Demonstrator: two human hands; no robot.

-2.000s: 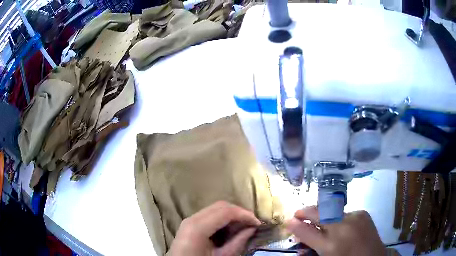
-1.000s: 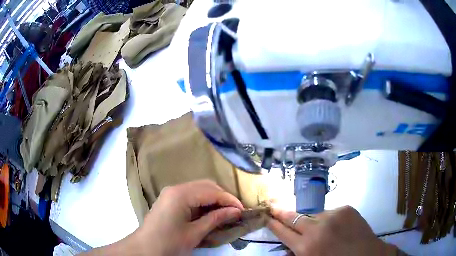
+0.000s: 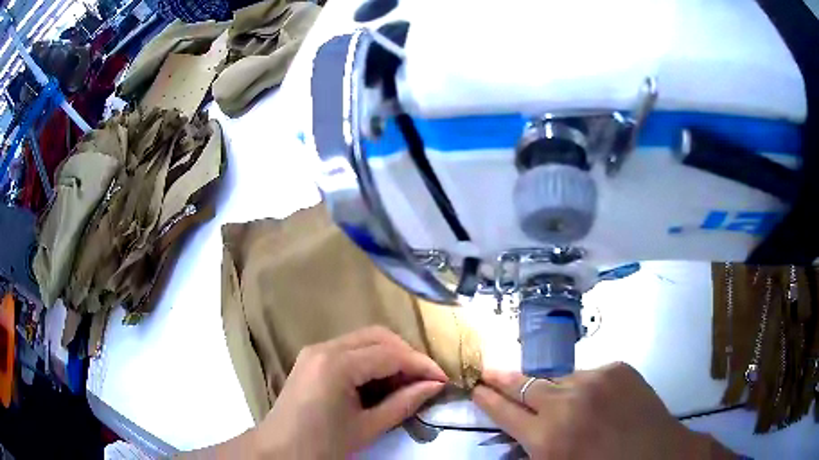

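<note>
A khaki-brown fabric panel (image 3: 314,287) lies flat on the white table, left of and partly under the sewing machine head (image 3: 575,72). My left hand (image 3: 359,386) pinches the panel's near edge between thumb and fingers. My right hand (image 3: 584,404), with a ring on one finger, has its fingertips on the panel's near right corner, close to my left fingertips. The lamp lights the seam edge (image 3: 462,355) brightly. The needle and presser foot are hidden behind the machine head.
A loose heap of khaki-brown pieces (image 3: 135,207) lies at the left. More pieces (image 3: 260,58) lie along the back edge. Brown zippers (image 3: 763,332) hang at the right. A grey tension knob (image 3: 555,199) juts from the head. The table's curved edge (image 3: 135,427) is at lower left.
The machine head has grown larger in view and shifted left. The panel's near edge, bunched between my hands before, now lies flatter beside my right fingertips. Both hands still hold it.
</note>
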